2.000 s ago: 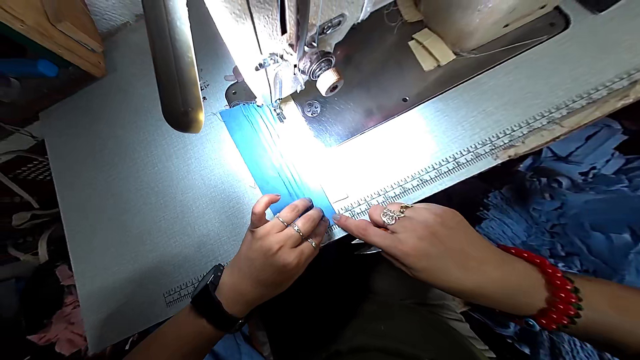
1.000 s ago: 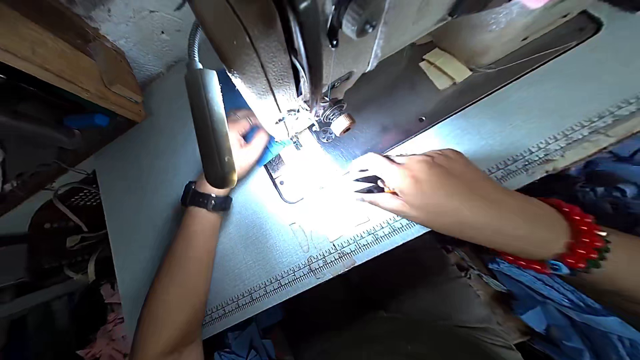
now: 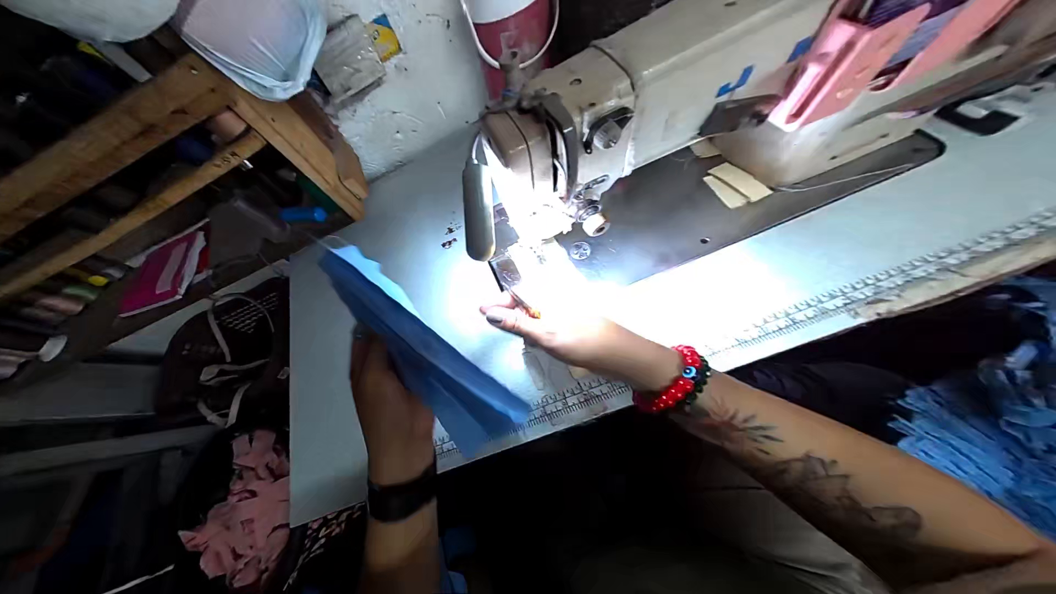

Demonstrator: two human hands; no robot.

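A blue fabric piece [image 3: 421,359] is held up by my left hand [image 3: 392,404], tilted above the table's left part; the fabric hides most of the fingers. My right hand [image 3: 569,334] lies near the needle area of the sewing machine [image 3: 569,140], its fingers closed around a small, thin dark tool [image 3: 524,304] that I cannot make out fully in the glare. The lit lamp [image 3: 478,210] hangs left of the needle. Bright light washes out the needle and presser foot.
A measuring tape strip [image 3: 792,318] runs along the table's front edge. Wooden shelves [image 3: 124,186] with thread spools stand at the left. Pink fabric scraps [image 3: 243,516] lie low left, blue fabric pieces [image 3: 982,429] at the right. Cream cloth pieces [image 3: 734,185] rest on the machine bed.
The blue fabric, flat under the machine's needle area two seconds ago, is now lifted in my left hand at the left. The view has swung widely.
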